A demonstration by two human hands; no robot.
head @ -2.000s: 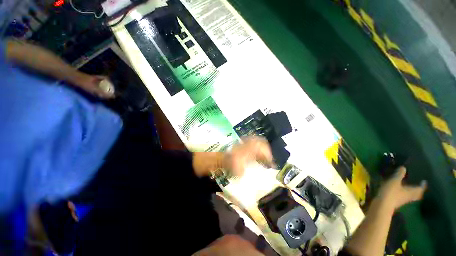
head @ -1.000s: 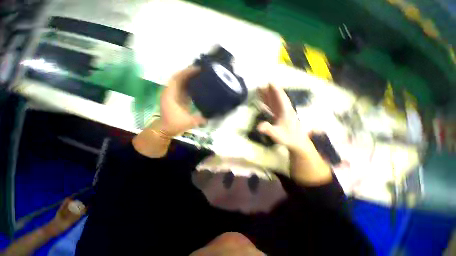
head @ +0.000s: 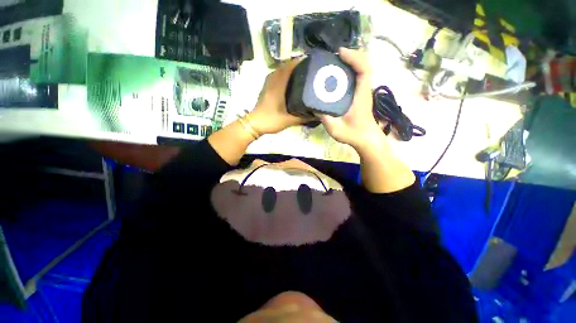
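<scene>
A dark grey cube unit (head: 321, 87) with a white ring on its upper face is held over the bench between both my hands. My left hand (head: 280, 99) grips its left side. My right hand (head: 355, 107) is around its right side, fingers at the far edge and near corner. A black device in a clear tray (head: 328, 30) lies just behind the unit. A black power cord (head: 396, 115) lies coiled on the bench to the right of my right hand. What is under the unit is hidden.
Green-and-white printed sheets (head: 120, 94) cover the left bench. A black printed card (head: 180, 31) and a black block (head: 228, 33) lie behind my left hand. A white cable (head: 442, 88) and a ribbed item (head: 515, 146) are at right. Yellow-black tape (head: 494, 31) shows behind.
My right hand has come in from the right and now holds the cube unit together with my left hand. The unit's white-ringed face now points at the camera. The view has turned and steadied.
</scene>
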